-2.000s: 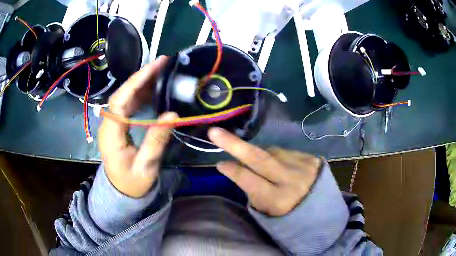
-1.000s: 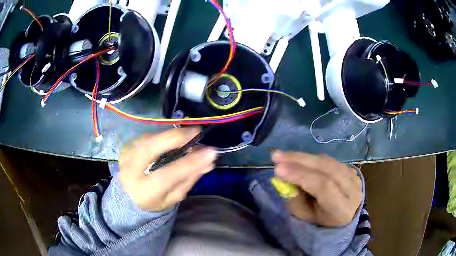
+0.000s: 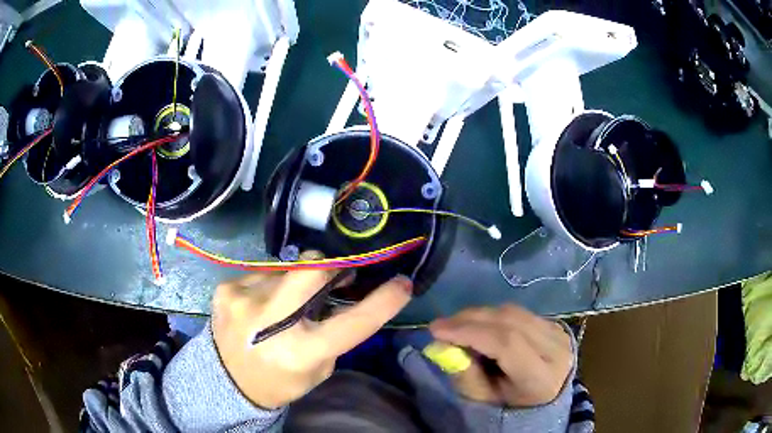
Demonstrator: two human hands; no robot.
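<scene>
A black, open camera housing [image 3: 398, 182] lies in front of me, open side up. It has a white motor [image 3: 316, 206], a yellow centre ring [image 3: 386, 213] and a red-yellow wire harness [image 3: 279, 264] across its lower part. My left hand [image 3: 283, 351] is at the housing's lower edge with a slim dark tool [image 3: 292, 323], probably tweezers, between its fingers. One fingertip is at the lower right rim. My right hand [image 3: 518, 359] is below and right of the housing, away from it, blurred, with a yellow finger sleeve [image 3: 449, 357]. Whether it holds anything is hidden.
Part-wired housings stand at left [image 3: 222, 139] and right [image 3: 584, 182], on white brackets [image 3: 415, 59]. A thin pale wire [image 3: 505, 262] lies beside the right one. Black head modules [image 3: 719, 72] are at upper right. Brown cardboard [image 3: 652, 359] is below the bench edge.
My left hand has let go of the housing's left side, come down to its lower edge, and now has the dark tool. My right hand has drawn away from the housing. The view has shifted.
</scene>
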